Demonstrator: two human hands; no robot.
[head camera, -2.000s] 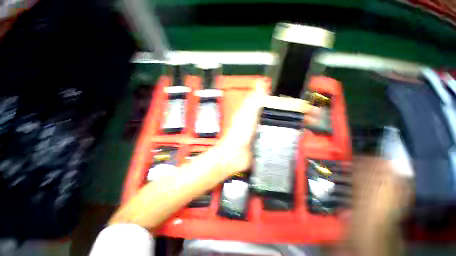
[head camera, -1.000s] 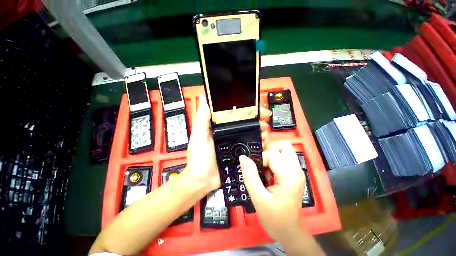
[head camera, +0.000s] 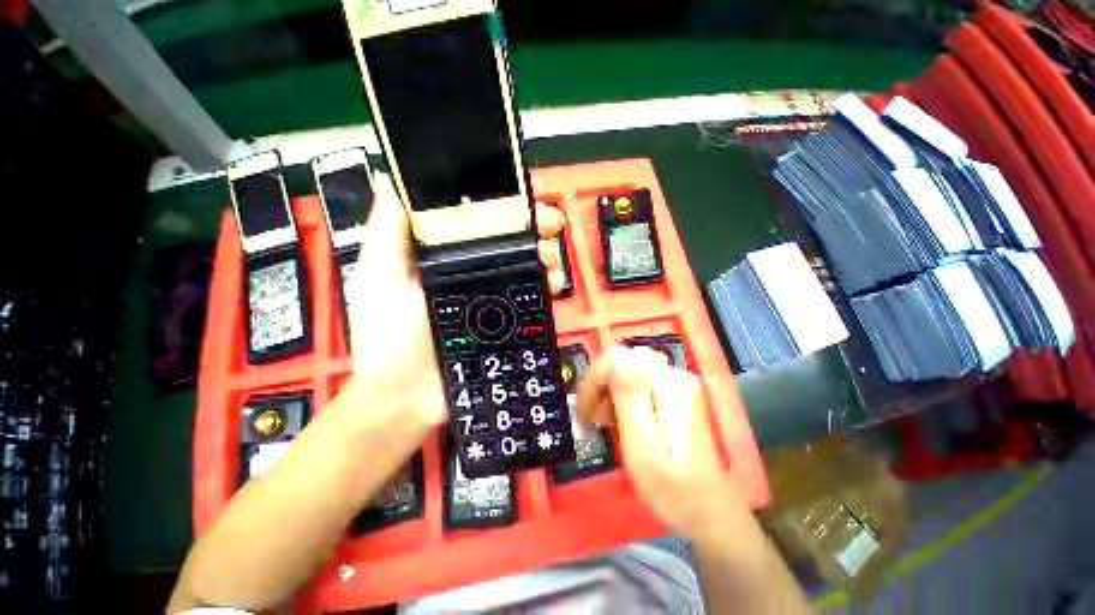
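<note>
My left hand (head camera: 402, 306) holds an open flip phone (head camera: 498, 360) from its left side, with fingertips showing at its right edge. The phone has a gold frame around a dark screen and a black keypad with white digits. Its top is cut off by the picture's edge. My right hand (head camera: 648, 421) is just right of the keypad, fingers bent, apart from the phone; no object shows in it. The red phone tray (head camera: 552, 541) lies below the hands. Open phones (head camera: 276, 306) stand in its back left pockets, and closed phones (head camera: 628, 246) lie in other pockets.
Fanned stacks of thin grey-blue and white sheets (head camera: 925, 240) lie at right, with a smaller pile (head camera: 778, 306) nearer the tray. Red trays (head camera: 1021, 144) are stacked at far right. A pale post (head camera: 138, 84) and green belt (head camera: 672, 48) are behind. A black gridded mass (head camera: 48, 360) is at left.
Since one second ago, my right hand has moved off the keys to the right of the phone. The held phone and the whole scene sit further left in view; the earliest frame is blurred.
</note>
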